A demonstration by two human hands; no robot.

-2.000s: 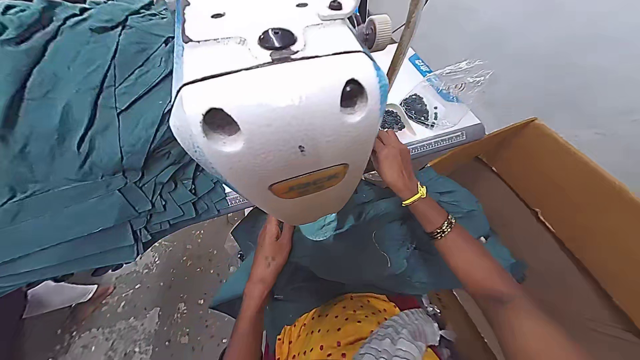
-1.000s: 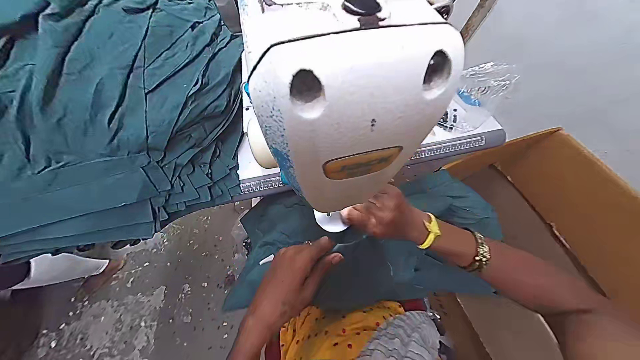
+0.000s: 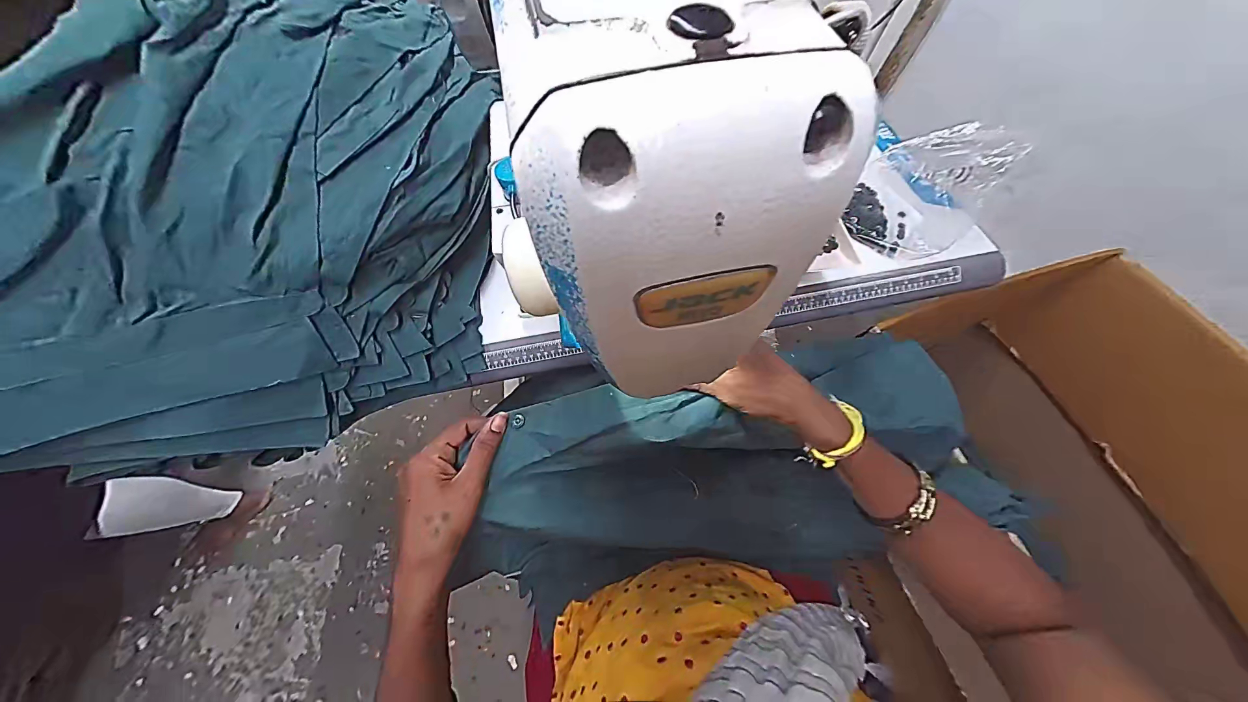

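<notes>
A green cloth garment piece (image 3: pixel 624 487) hangs over my lap and runs under the white head of a Jack sewing machine (image 3: pixel 682 214). My left hand (image 3: pixel 444 478) pinches its left end between thumb and fingers, beside a small round button (image 3: pixel 518 421). On the right, my right hand (image 3: pixel 765 385) is at the cloth's upper edge, just under the machine head, which partly hides the fingertips. Whether those fingers grip the cloth cannot be told. The machine's needle area is hidden behind the head.
Stacked green garments (image 3: pixel 244 195) cover the left side. A clear plastic bag (image 3: pixel 951 166) and small dark buttons (image 3: pixel 868 214) lie on the machine table (image 3: pixel 980 263). An open cardboard box (image 3: pixel 1102 331) stands at the right. Part of a person's leg (image 3: pixel 229 517) shows at lower left.
My left hand has moved left, away from the middle where both hands were close together. The cloth is now spread between them, with a button showing at its left end.
</notes>
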